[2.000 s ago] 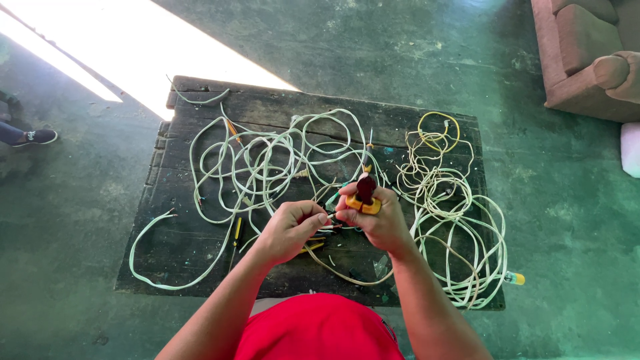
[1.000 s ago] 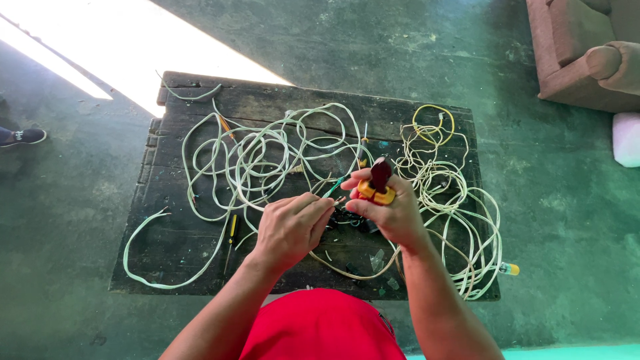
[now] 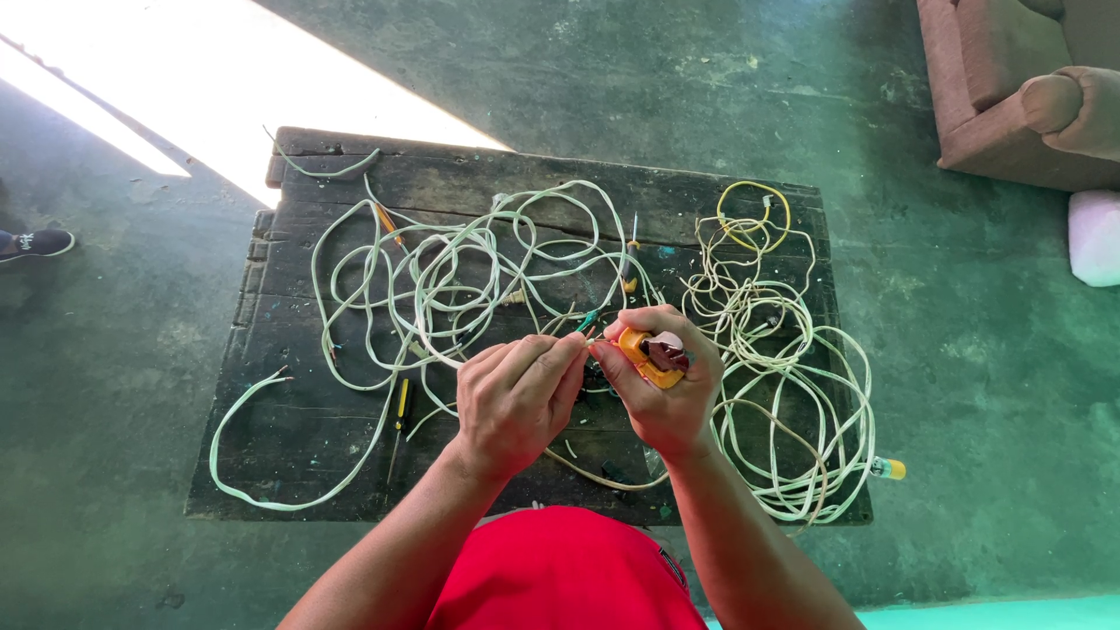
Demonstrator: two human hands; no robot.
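My left hand (image 3: 522,398) pinches the end of an electrical wire (image 3: 591,339) between thumb and fingers, over the middle of a dark wooden table (image 3: 324,271). Close against it on the right, my right hand (image 3: 669,385) holds a tool with yellow-orange handles (image 3: 649,357), probably pliers; its dark red end points up at the camera and its jaws cannot be made out. My right thumb and forefinger reach the same wire. A bit of green wire or insulation (image 3: 588,320) shows just beyond my fingertips.
White cable (image 3: 455,254) lies in loose loops left of centre, with more coils (image 3: 840,420) at right. Screwdrivers (image 3: 403,402) lie left and beyond my hands (image 3: 631,262). A yellow cable loop (image 3: 754,184) is at far right. A sofa (image 3: 1006,96) and a person's shoe (image 3: 44,243) are beyond the table.
Both hands stay together over the middle of the table, the yellow-handled tool still in my right hand. Its handles have tilted, and the fingers of both hands have shifted slightly.
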